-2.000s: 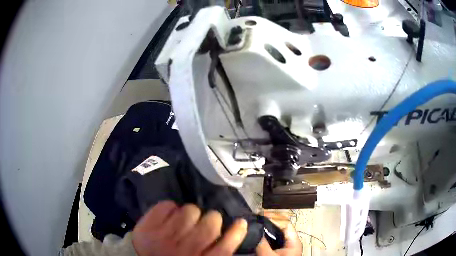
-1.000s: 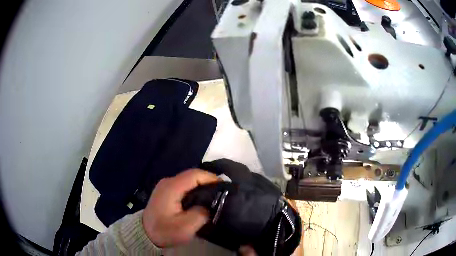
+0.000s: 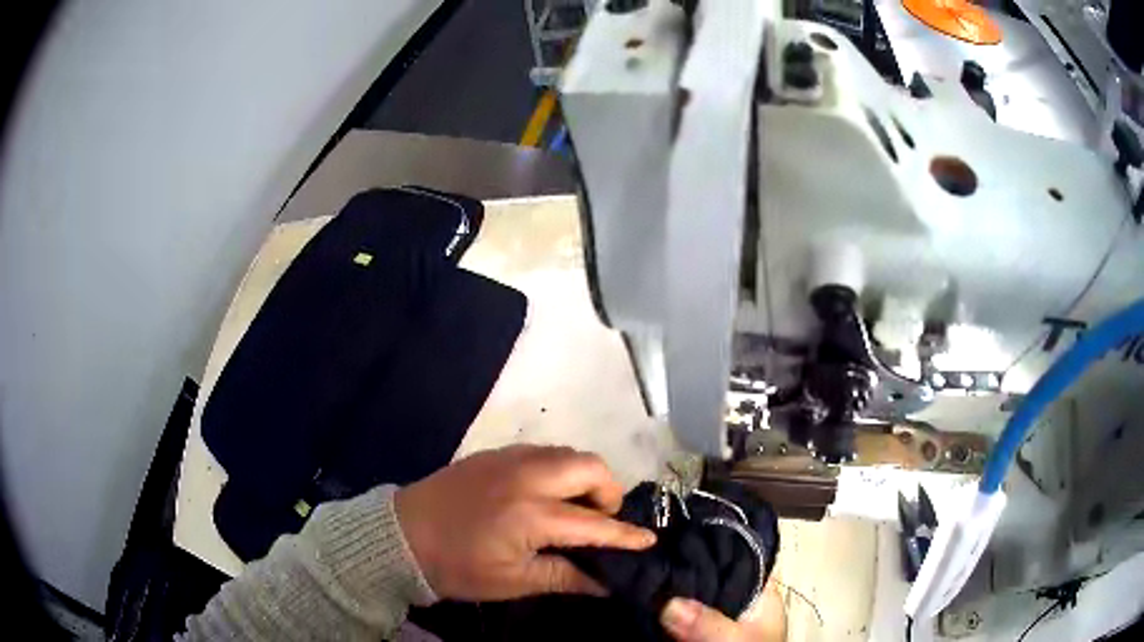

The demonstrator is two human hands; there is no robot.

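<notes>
A black fabric piece, bunched up, lies under both hands at the lower middle. A silvery zip curves along its right edge. My left hand, in a knitted sleeve, holds the piece from the left with fingers pressed on it. My right hand is at the bottom, mostly hidden by the fabric; its thumb lies on the fabric's lower edge. The piece is just left of and below the brown work plate under the needle area. Part of the piece is hidden under my left hand.
Dark panels lie stacked on the cream table at left. The white sewing machine head fills the upper right. Thread snips lie right of the plate, beside a blue hose with a white nozzle. A pale wall stands left.
The view has shifted, showing more table. The piece with the white label has been drawn off the stack and turned, with its zip edge now showing. My left hand has moved right, onto it.
</notes>
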